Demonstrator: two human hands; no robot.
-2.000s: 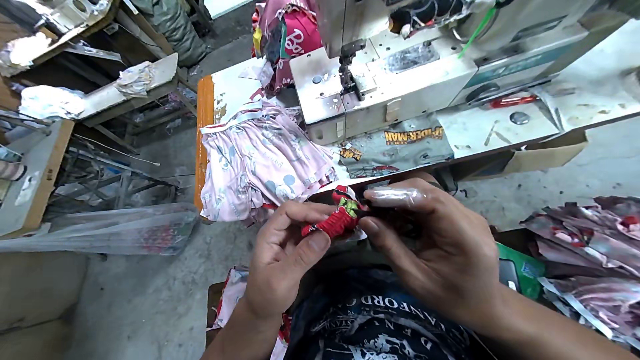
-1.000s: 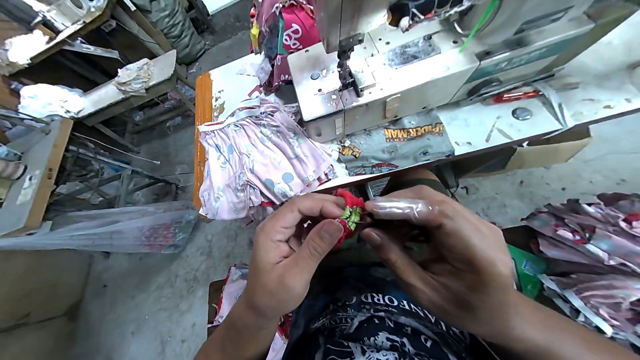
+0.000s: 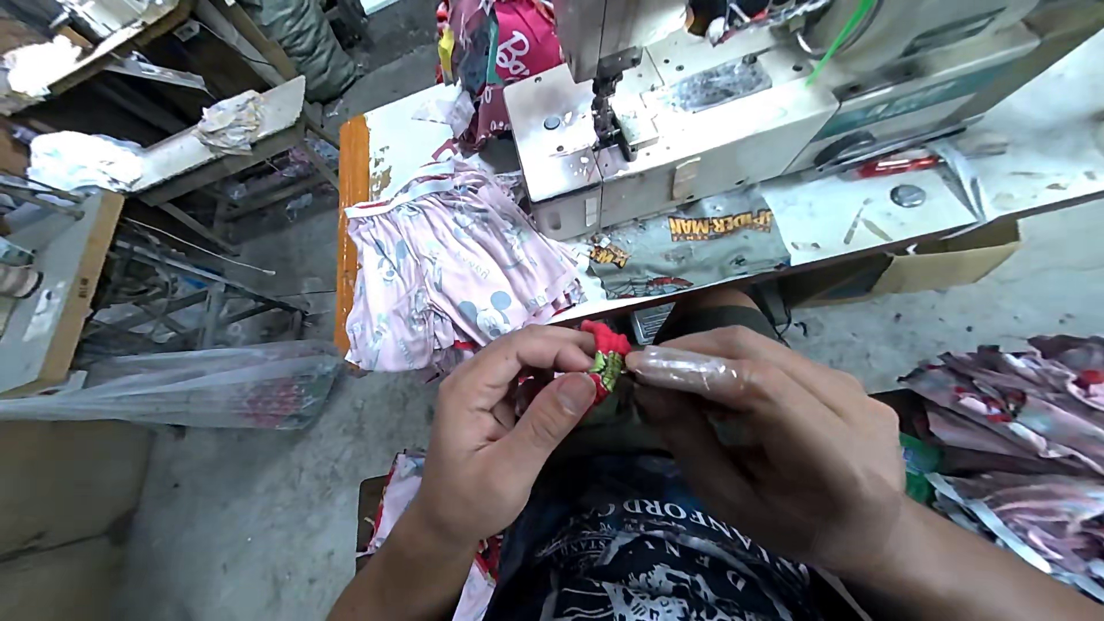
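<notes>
Between my two hands is a small red and green fabric piece (image 3: 609, 362), low in front of the sewing table. My left hand (image 3: 517, 423) pinches it between thumb and fingers. My right hand (image 3: 776, 431) is at its right side, with clear plastic wrapped around the index finger (image 3: 690, 369); the fingertip touches or nearly touches the piece. Whether the right fingers grip anything is hidden. Pink printed garments (image 3: 457, 259) with a white and red waistband lie on the table's left end, beyond my left hand.
An industrial sewing machine (image 3: 673, 147) stands on the table (image 3: 1018, 172). Red-handled scissors (image 3: 897, 166) lie at its right. A printed grey cloth (image 3: 707, 250) covers part of the front edge. Bundled fabric (image 3: 1018, 423) is at right, a cardboard box (image 3: 949, 259) under the table, and plastic sheeting (image 3: 216, 388) at left.
The red and green piece lay lengthwise across my left fingers earlier; now it is bunched more tightly, with its red end upward. My left fingers have closed further over it.
</notes>
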